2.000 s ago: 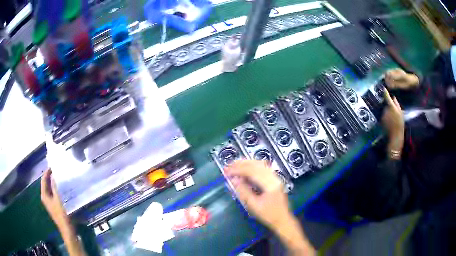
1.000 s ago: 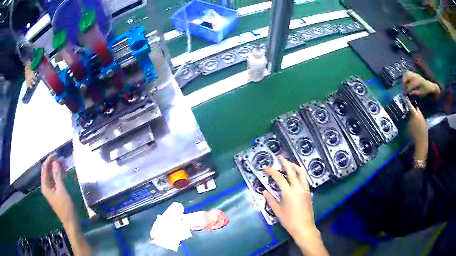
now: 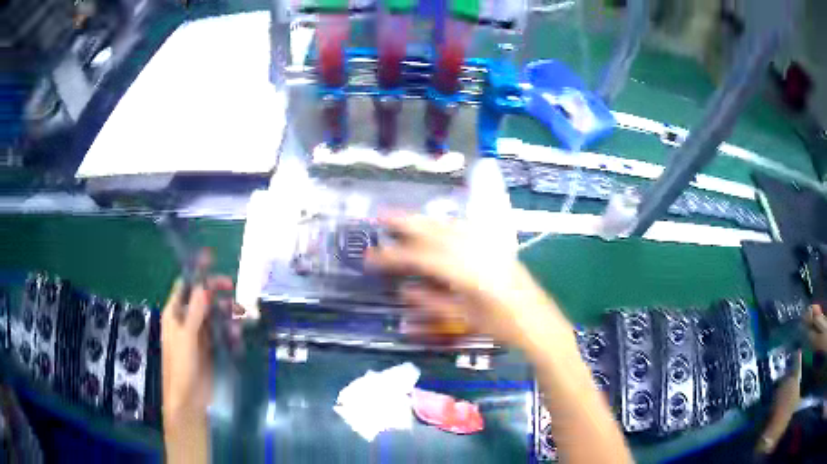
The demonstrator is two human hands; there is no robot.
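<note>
My left hand [image 3: 189,331], left of the machine, is shut on a dark long speaker unit [image 3: 218,335], held on end and blurred. My right hand [image 3: 444,267] is over the front of the machine deck, blurred, with its fingers at the right end of another three-ring speaker unit [image 3: 349,243]. That unit lies crosswise at the fixture, and the fingers hide its right part. The glue dispensing machine [image 3: 494,204] has three upright red syringes [image 3: 390,59] with blue clamps behind the unit. The orange button [image 3: 440,328] is partly hidden under my right forearm.
Speaker units stand in rows at the left [image 3: 95,349] and right [image 3: 678,372]. A white cloth [image 3: 378,401] and red-pink cloth [image 3: 446,411] lie before the machine. A white-topped board [image 3: 195,95] is behind left; a blue bin [image 3: 567,104], bottle [image 3: 619,214] and post are behind right. Another person's hands show far right.
The view has turned left. My right hand has moved from the right row to the machine with a unit. My left hand, empty before, now holds a unit. The deck under the syringes looks bare.
</note>
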